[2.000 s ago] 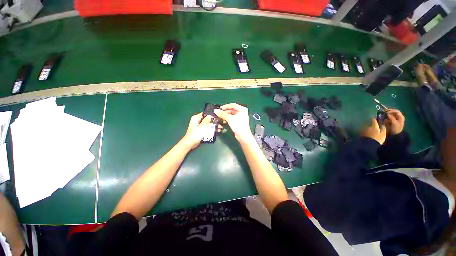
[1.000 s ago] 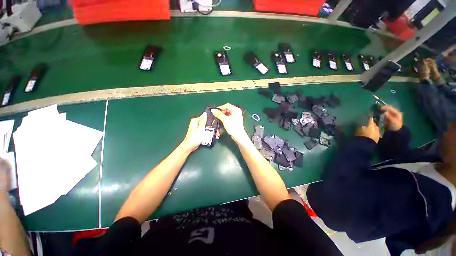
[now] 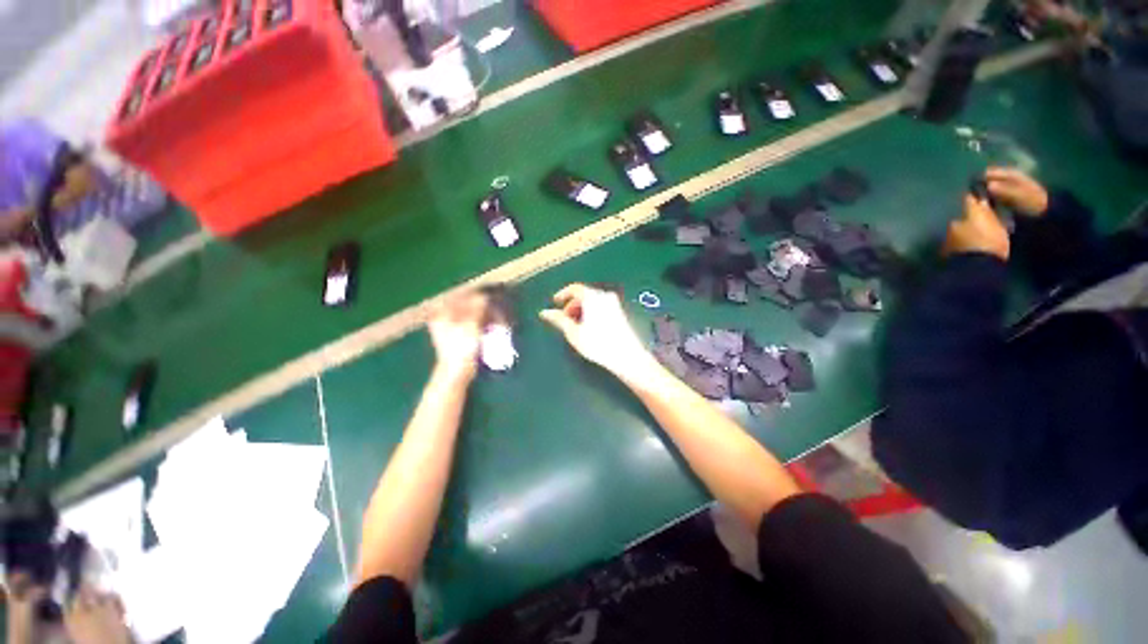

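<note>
My left hand [image 3: 458, 330] is blurred and holds a black mobile phone [image 3: 499, 346] with a pale patch on its lower half, above the green bench near the beige rail. My right hand [image 3: 592, 323] is a little to the right, apart from the phone, with thumb and fingertips close together. Whether something small is between those fingertips cannot be told. A loose pile of dark battery covers [image 3: 755, 365] lies on the bench to the right of my right hand.
Phones [image 3: 500, 222] are spaced along the green conveyor beyond the beige rail [image 3: 554, 250]. Red trays [image 3: 271, 126] stand past it. Paper sheets [image 3: 239, 528] lie at left. A neighbour's hands [image 3: 988, 216] work at right. Another person's hands [image 3: 95, 616] show at lower left.
The view has tilted and turned left. My right hand has come off the phone, and my left hand has moved with it towards the rail. The conveyor phones have shifted left.
</note>
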